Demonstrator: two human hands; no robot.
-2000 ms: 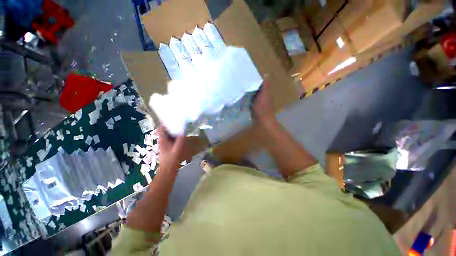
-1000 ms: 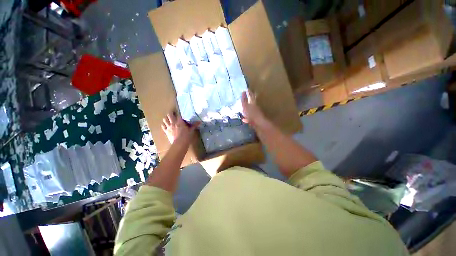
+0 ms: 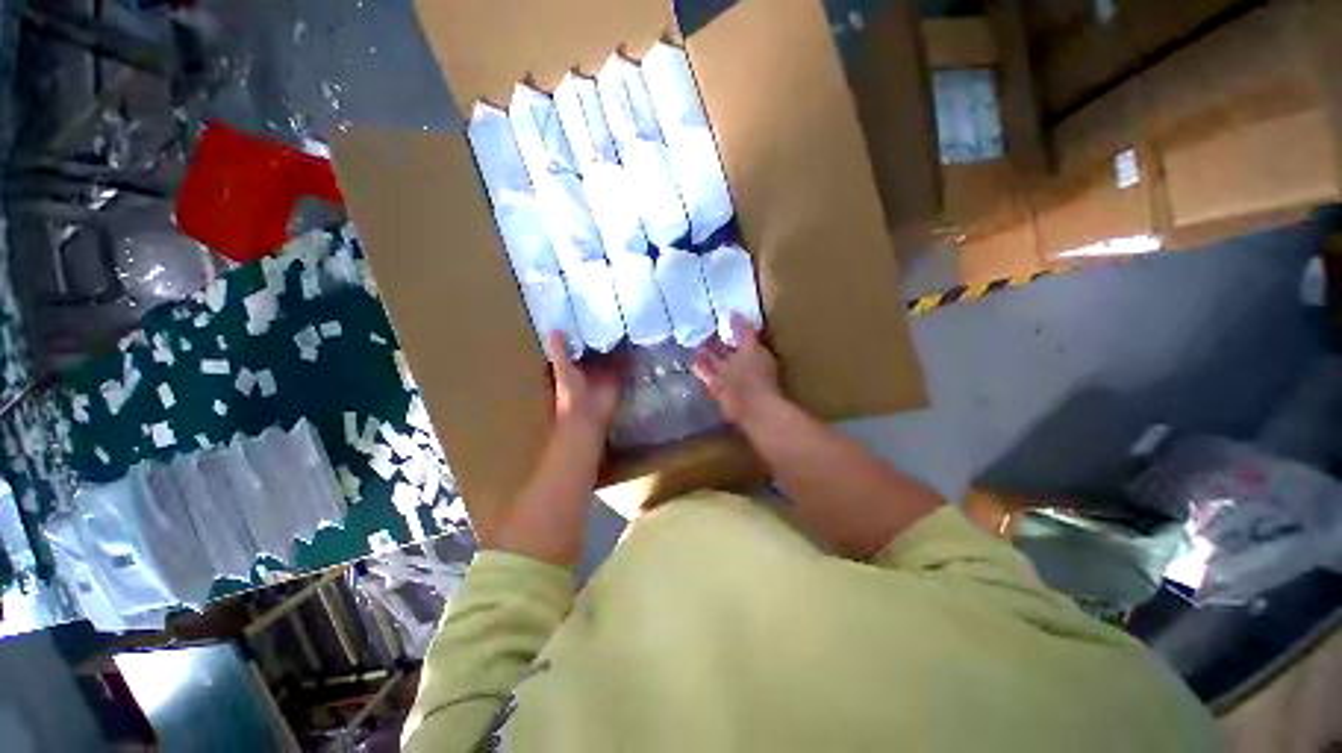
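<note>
An open brown carton [image 3: 802,221] stands in front of me with its flaps spread. White pouches [image 3: 606,191] stand in it in packed rows, with a dark gap at the right between two rows. A lower layer [image 3: 665,400] shows at the near end. My left hand [image 3: 583,390] is inside the near left of the carton, fingertips at the nearest row. My right hand [image 3: 739,377] is at the near right, fingers against the same row. Both hands touch the row's near edge; the fingers are partly hidden.
A green bench [image 3: 192,386] at the left bears scattered white scraps and a fanned row of pouches [image 3: 221,500]. A red stool [image 3: 250,191] stands beyond it. Closed cartons [image 3: 1236,162] stand at the upper right behind floor tape. A clear plastic bag [image 3: 1251,522] lies at the lower right.
The held batch of pouches went down into the carton. Both hands have since moved to the row's near edge, the left one inward from the left flap. A dark gap has appeared between rows.
</note>
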